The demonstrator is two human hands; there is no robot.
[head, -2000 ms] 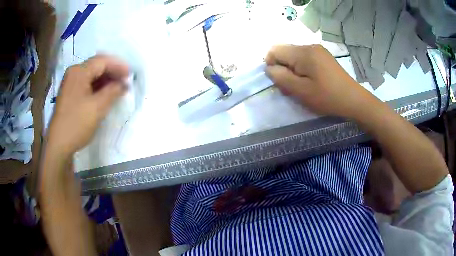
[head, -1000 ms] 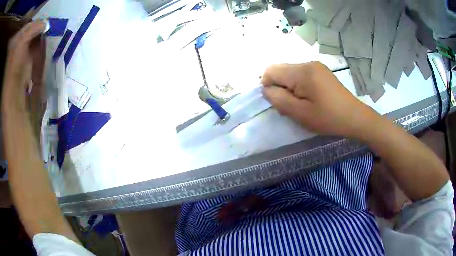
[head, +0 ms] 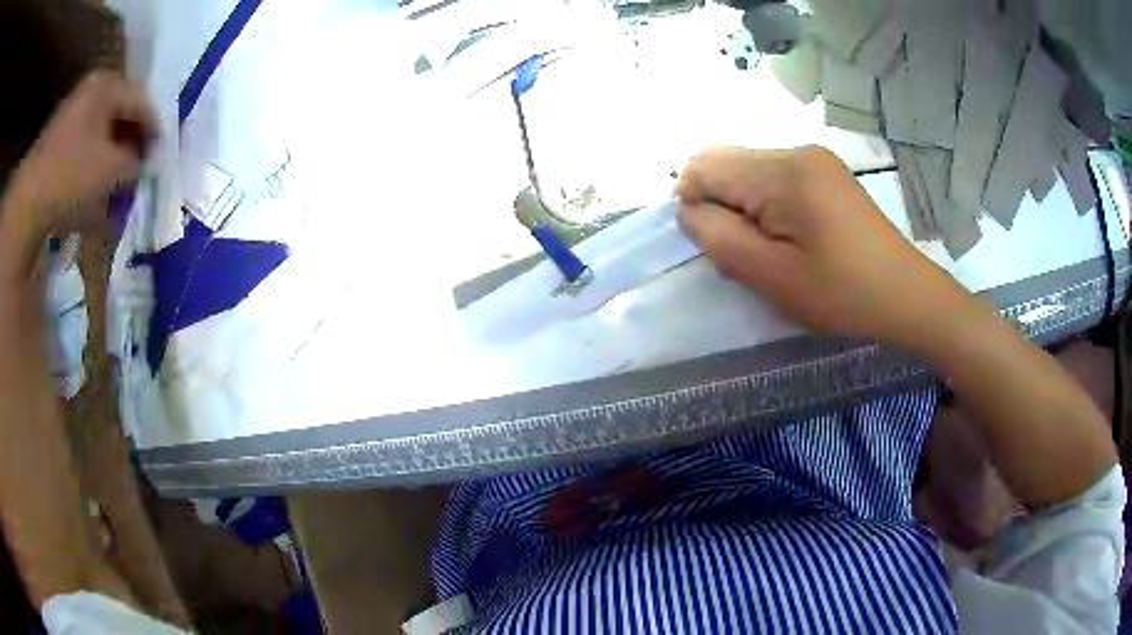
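My right hand (head: 776, 230) is closed on the right end of a white strip (head: 633, 263), which slants down to the left across the table. A grey strip (head: 497, 275) shows along its upper left edge. A small blue tab (head: 557, 252) lies across the strips, beside a small metal part. My left hand (head: 93, 143) is at the far left table edge, blurred, with its fingers curled; whether it holds anything cannot be told.
Blue fabric pieces (head: 224, 275) lie on the left of the table. A stack of grey cut pieces (head: 925, 99) fans out at upper right. Black cords hang over the right edge. A ruler (head: 534, 430) lines the front edge, with a striped apron below.
My left hand moved from the middle left out to the far left, then slightly down from the small blue pieces there. My right hand still holds the white strip. The view has shifted slightly.
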